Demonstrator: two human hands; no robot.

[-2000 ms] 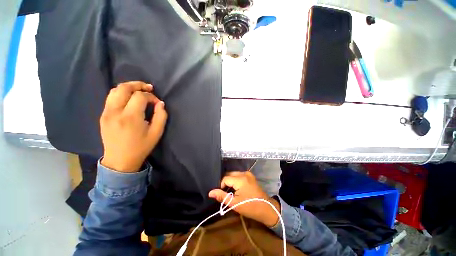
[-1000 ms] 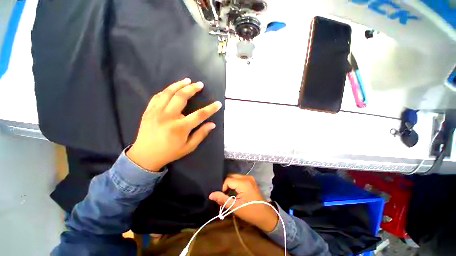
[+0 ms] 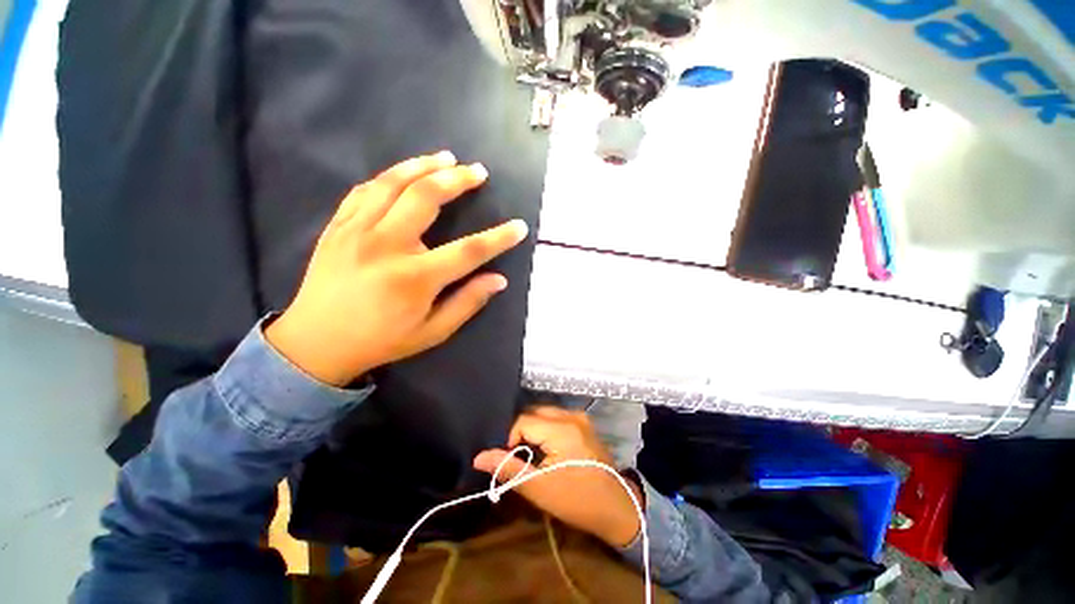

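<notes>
A large black cloth (image 3: 354, 106) lies on the white table left of and under the needle area and hangs into the lap. My left hand (image 3: 395, 260) lies flat on the cloth with its fingers spread. My right hand (image 3: 560, 460) is below the table's front edge, with thumb and fingers pinching the cloth's right-hand edge near the lap. The presser foot (image 3: 541, 109) stands at the cloth's right edge, above and to the right of my left fingertips. The round thread tension assembly (image 3: 631, 83) is right of it.
A smartphone (image 3: 802, 177) lies right of the needle, beside pink and blue pens (image 3: 874, 224). A dark round item with a ring (image 3: 981, 336) is farther right. The white Jack machine arm (image 3: 943, 71) spans the upper right. A white cable (image 3: 589, 467) loops before my right hand. A blue crate (image 3: 872, 507) is lower right.
Since the first frame, my left hand has opened from a curled pose and lies flatter, nearer the cloth's right edge. My right hand keeps its pinch. The view has shifted, showing more of the machine arm.
</notes>
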